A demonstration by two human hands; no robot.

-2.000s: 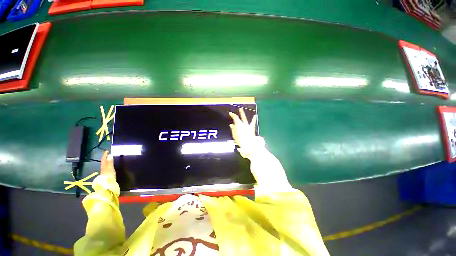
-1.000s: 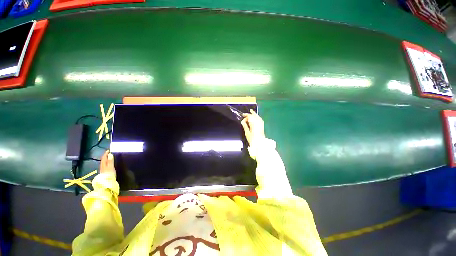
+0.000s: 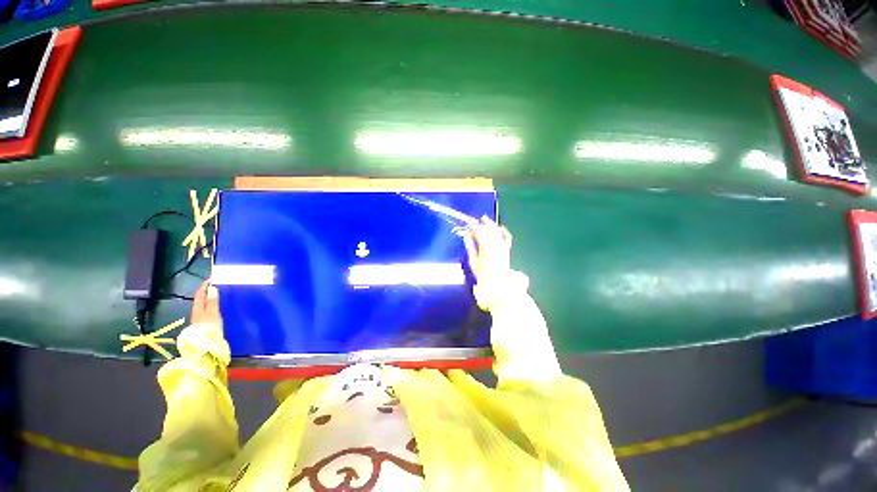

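Note:
The all-in-one unit (image 3: 308, 312) lies screen up on an orange-red foam pad (image 3: 365, 183). Its screen is lit blue with a small white symbol near the middle. My right hand (image 3: 488, 252) is at the upper right corner, its fingers closed on the lifted clear protective film (image 3: 435, 206), which shows a bright streak. My left hand (image 3: 206, 306) is at the unit's left edge; whether it grips the edge is unclear. The black power adapter (image 3: 142, 262) lies left of the unit, with thin black cables towards it.
Yellow tape crosses (image 3: 152, 339) are stuck on the green bench beside the adapter. Another unit (image 3: 21, 82) lies screen up at the far left. A white rear chassis with electronics (image 3: 820, 135) lies on a pad at the right. A blue bin (image 3: 822, 360) stands below the bench edge.
The screen went from the white CEPTER logo to black, then to blue. My right hand moved from spread on the screen to holding the film corner, which is lifted further. My left hand stayed put.

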